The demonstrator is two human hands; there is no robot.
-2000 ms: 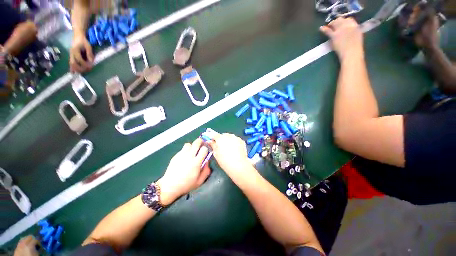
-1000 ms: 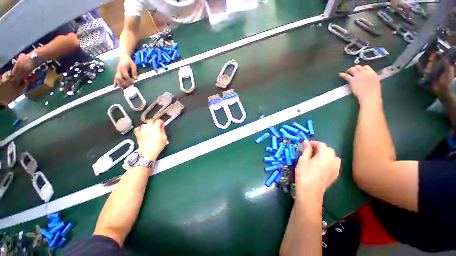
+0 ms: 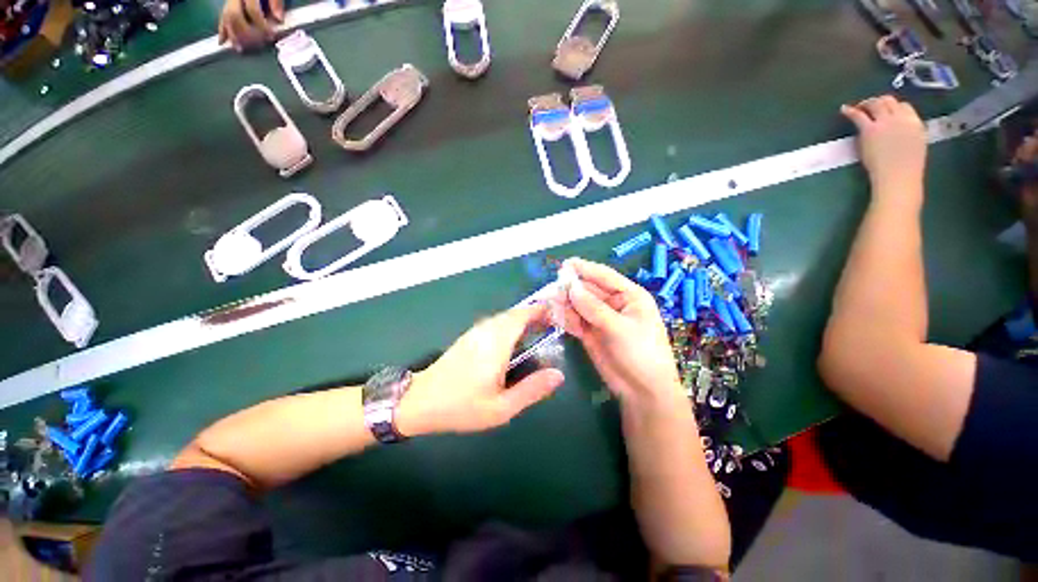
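My left hand (image 3: 484, 370), with a metal watch on the wrist, holds a pale housing (image 3: 537, 348) over the green worktop, just below the rail. My right hand (image 3: 620, 330) is at the block end of this housing, fingertips pinched together there. A blurred bit of blue (image 3: 544, 268) shows beside the fingertips; whether it is a battery cell in the right fingers I cannot tell. Most of the housing is hidden by the fingers. The pile of blue battery cells (image 3: 686, 273) lies right of my right hand, with circuit boards (image 3: 708, 362) and small round parts (image 3: 725, 458) below it.
A pale rail (image 3: 455, 252) separates the worktop from the belt. Two filled housings (image 3: 577, 139) lie side by side on the belt. Several empty housings (image 3: 347, 237) lie farther left. A neighbour's arm (image 3: 871, 267) rests across the rail at right. A smaller blue pile (image 3: 87, 432) is at lower left.
My left hand has come back from the belt with a housing. My right hand has moved left from the pile to meet it. The view has shifted, so the belt appears higher.
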